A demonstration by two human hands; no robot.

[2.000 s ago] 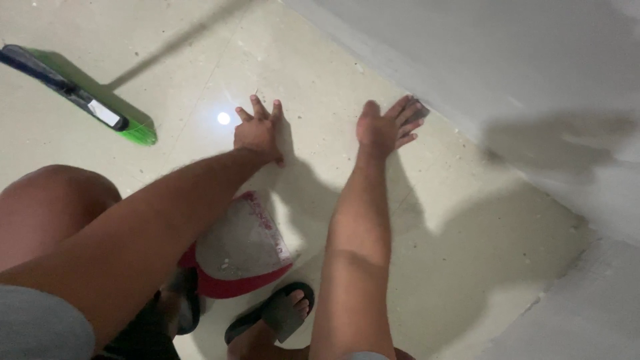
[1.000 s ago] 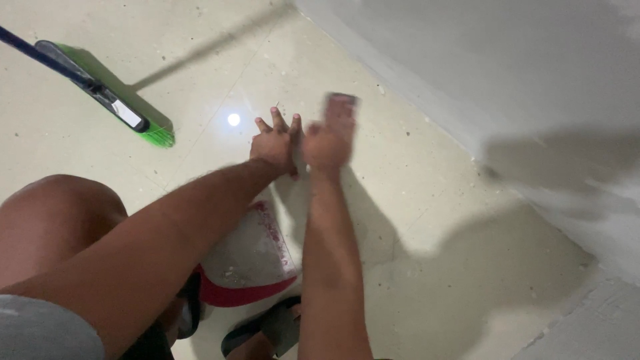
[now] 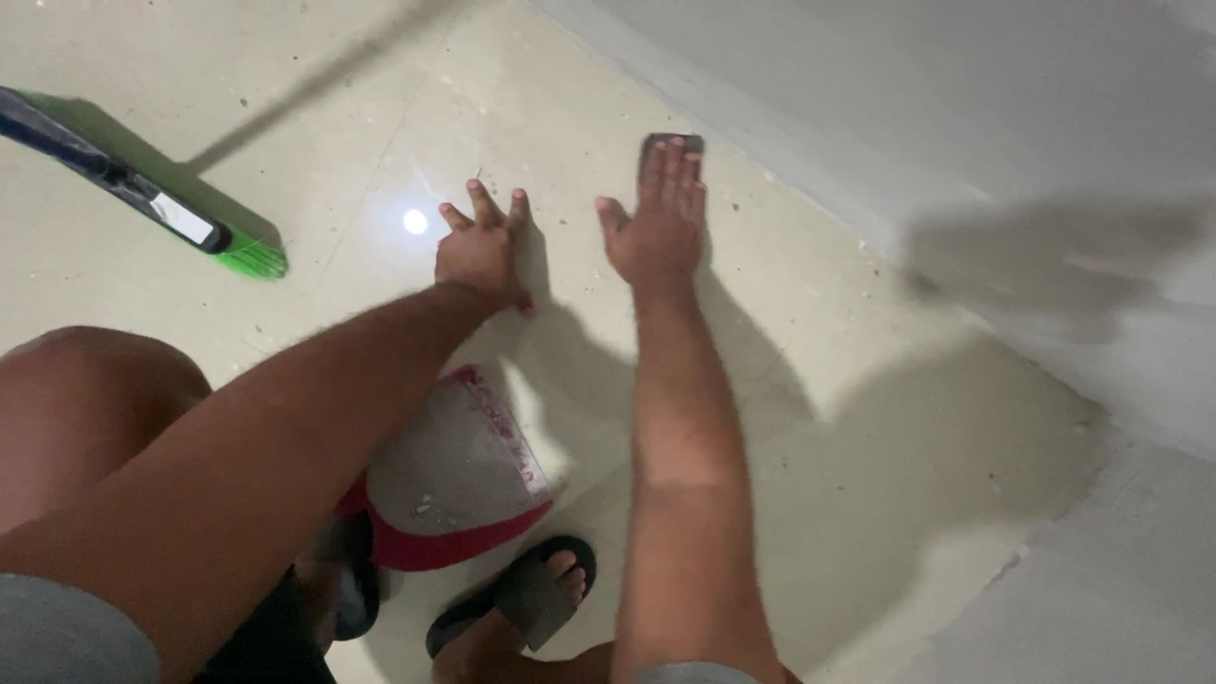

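Note:
My left hand rests on the pale tiled floor with its fingers spread, holding nothing. To its right, my right hand lies flat over a dark, flat pad, its fingers on top of it; the fingers cover most of the pad, and its material cannot be told. Below my left hand sits a red dustpan, dusty grey inside with small crumbs of debris. At the upper left a broom with green bristles and a dark handle lies or leans over the floor.
A grey wall meets the floor along a slanting edge at the right, with a corner at the lower right. Small specks of debris dot the floor. My sandalled foot is beside the dustpan, and my bent knee is at the left.
My right hand was near the wall's foot, then moved left close beside my left hand with the pad, and is now farther right again. My left hand stays on the floor.

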